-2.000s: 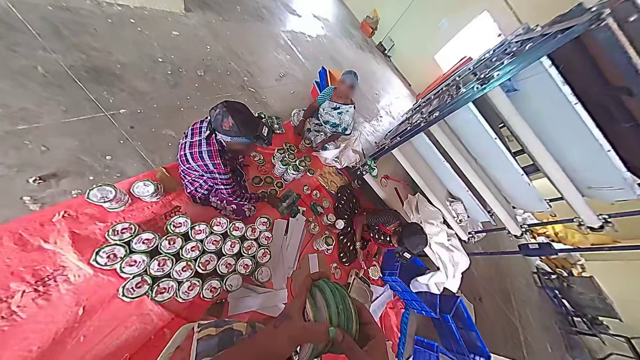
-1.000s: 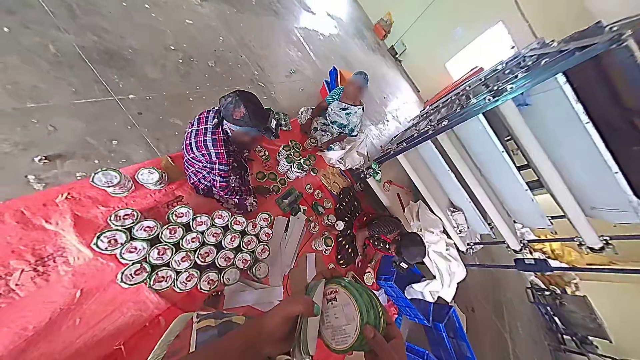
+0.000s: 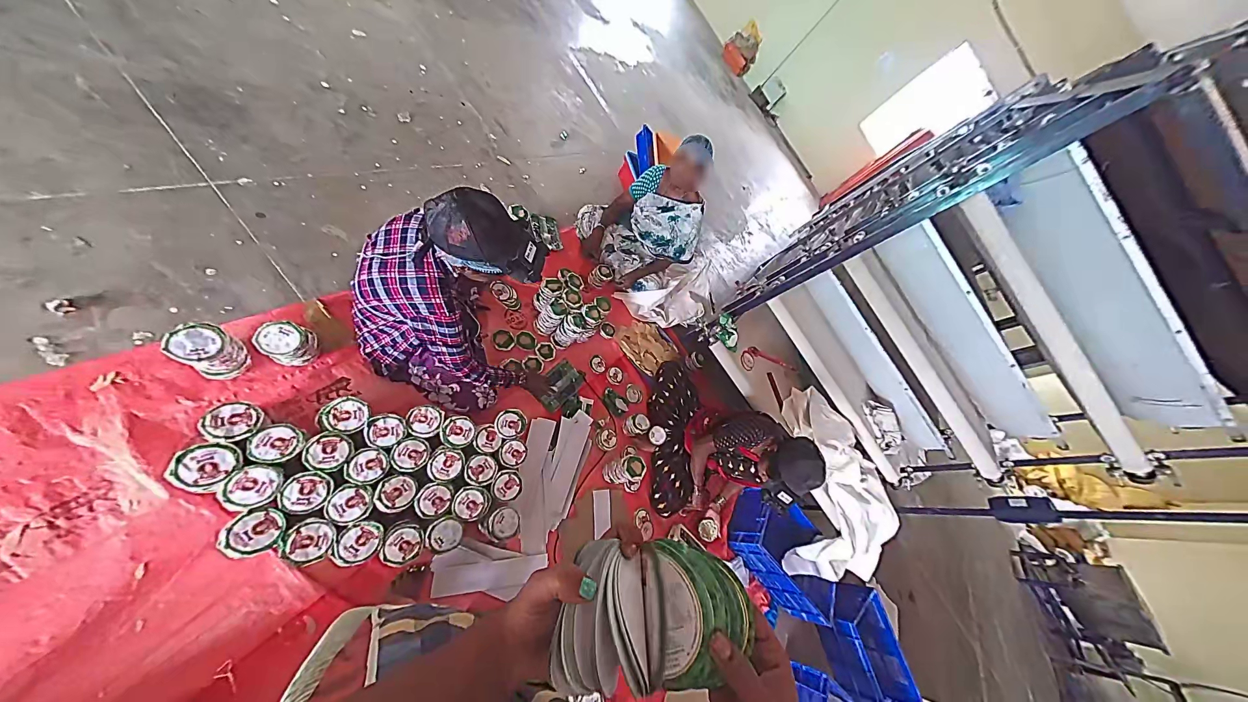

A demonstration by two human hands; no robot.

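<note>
A stack of round printed labels or lids (image 3: 653,614), white and green, is held low in the view between both hands and fans apart on its left side. My left hand (image 3: 551,614) grips the fanned edge, its thumb with a green nail on top. On the other edge, my right hand (image 3: 746,663) presses with its thumb against the green part. Many stacks of similar round pieces (image 3: 348,505) stand in rows on the red sheet (image 3: 117,487) to the left. White strips (image 3: 556,478) lie just beyond my hands.
A person in a checked shirt (image 3: 405,283) sits by the rows; another person (image 3: 668,214) sits farther back, and a third (image 3: 751,448) bends near blue crates (image 3: 858,634). Two more stacks (image 3: 283,341) stand at the sheet's edge. A metal frame (image 3: 955,146) with white panels rises at right.
The stack between my hands has turned from showing a printed face one second ago to a fanned edge. The person in the checked shirt has bent farther down.
</note>
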